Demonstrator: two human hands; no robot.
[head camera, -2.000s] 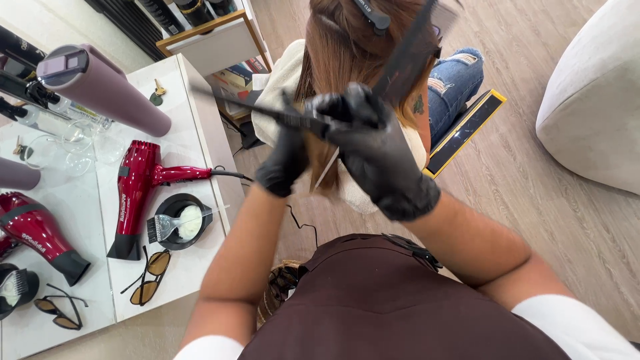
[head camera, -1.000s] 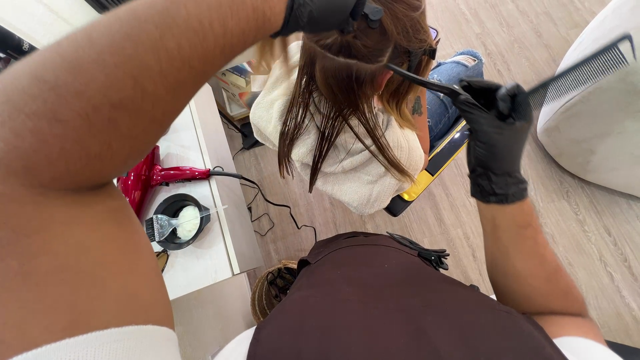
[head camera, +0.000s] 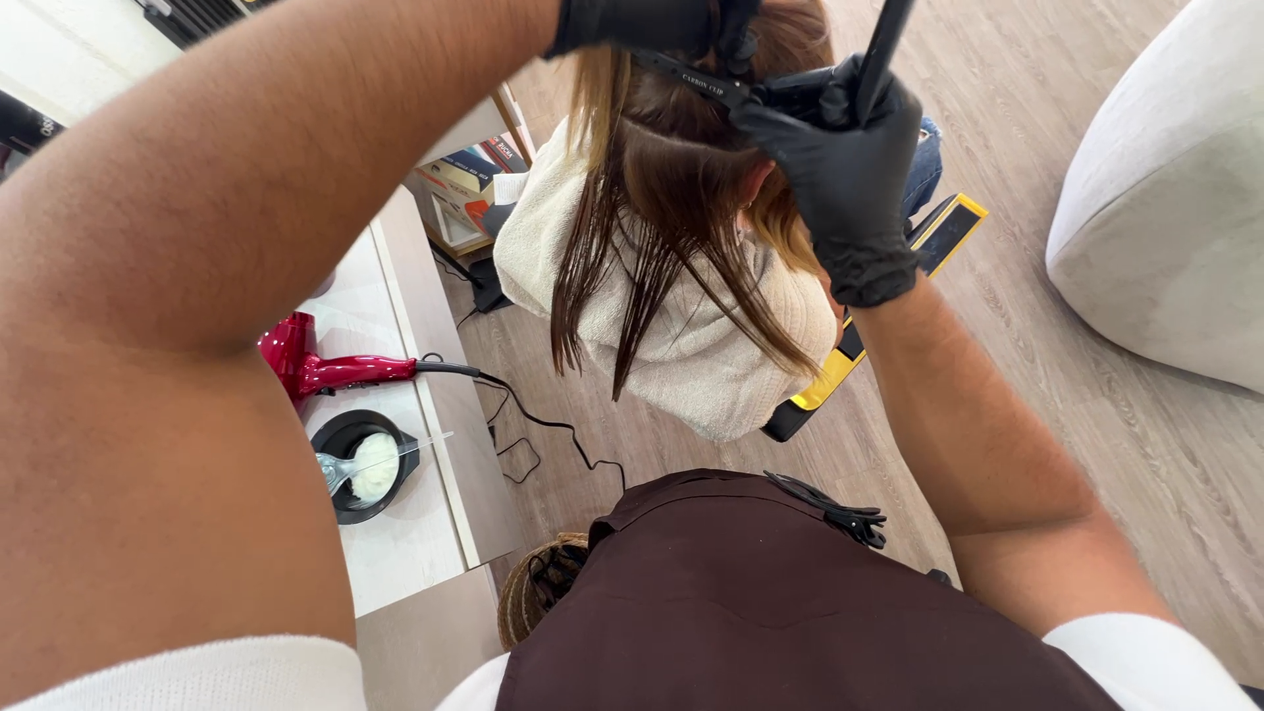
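Observation:
Both my hands wear black gloves and are at the head of a seated person with long brown hair (head camera: 681, 188) and a cream towel round the shoulders. My left hand (head camera: 657, 25) is at the top edge, partly out of view, with its fingers in the hair; its exact hold is hidden. My right hand (head camera: 849, 148) is closed on the end of a black hair clip (head camera: 706, 84) lying across the hair. A black comb (head camera: 884, 44) also stands up from that hand, its upper part cut off by the frame. Below the clip, a parting crosses the hair and dark strands hang down.
On the white counter (head camera: 395, 563) at left lie a red hair dryer (head camera: 355, 371) and a black bowl (head camera: 341, 434) with white cream and a brush. The dryer's cord hangs to the floor. A pale upholstered seat (head camera: 1175, 207) stands at right. Black clips (head camera: 834, 509) hang on my dark apron.
My right hand has moved from the right side of the head in to the hair, beside my left hand. The comb, pointing right one second ago, now points up. The clip now lies across the hair.

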